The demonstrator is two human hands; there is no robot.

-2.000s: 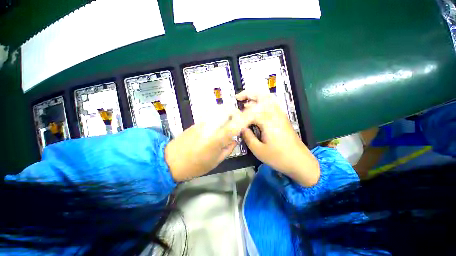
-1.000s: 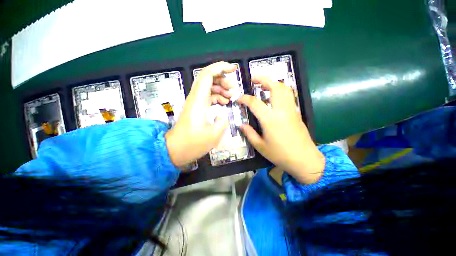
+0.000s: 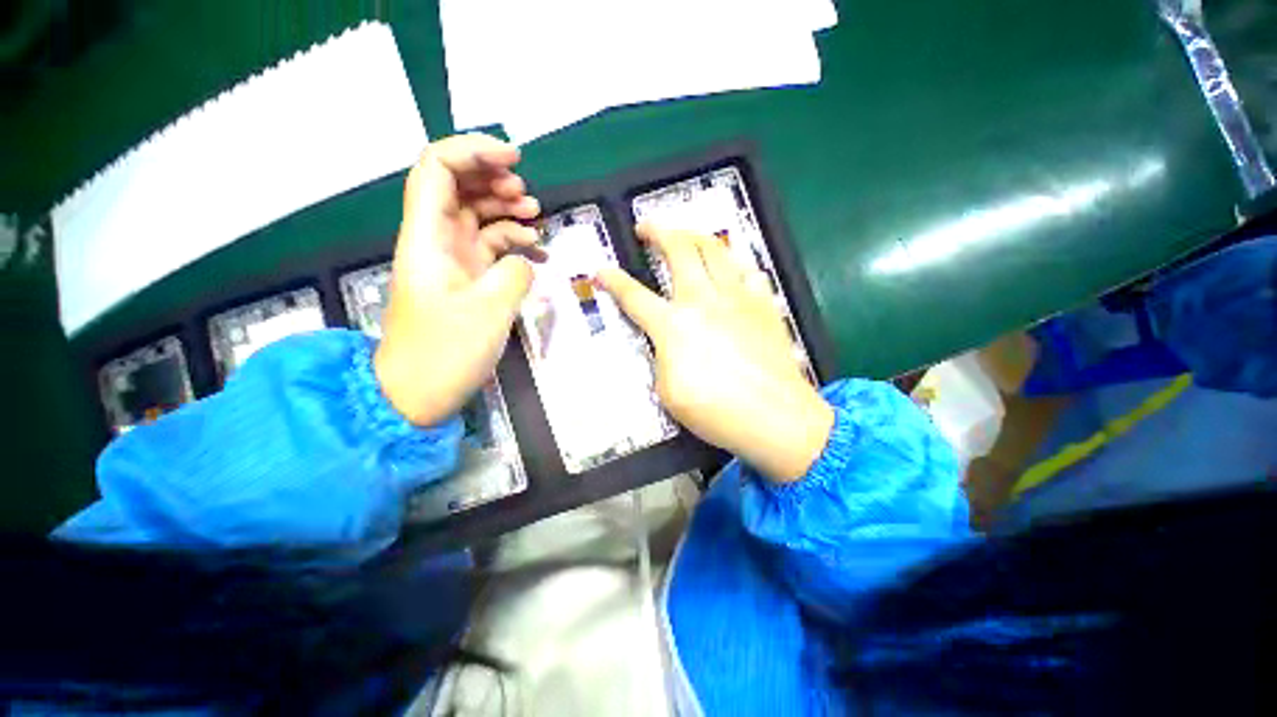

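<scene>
A black foam tray (image 3: 539, 406) holds several silver-white phone frames in a row. One frame (image 3: 602, 406) lies between my hands, with an orange-gold flex cable (image 3: 585, 291) inside it. My left hand (image 3: 455, 287) is raised over the middle frame, fingers curled and thumb near the index fingertip; whether a small piece is pinched there cannot be made out. My right hand (image 3: 721, 343) lies over the right-end frame (image 3: 686, 206), fingers apart, index fingertip at the flex cable of the frame between my hands. It shows nothing held.
White backing sheets lie beyond the tray at the left (image 3: 238, 182) and top centre (image 3: 630, 49) on the green bench (image 3: 980, 140). A clear plastic strip (image 3: 1221, 98) is at the upper right. Part of another person's blue sleeve (image 3: 1218, 308) shows at the right.
My left hand has moved left and up off the frame between my hands, whose flex cable now shows. My right hand stays over the right part of the tray. The camera view has shifted somewhat.
</scene>
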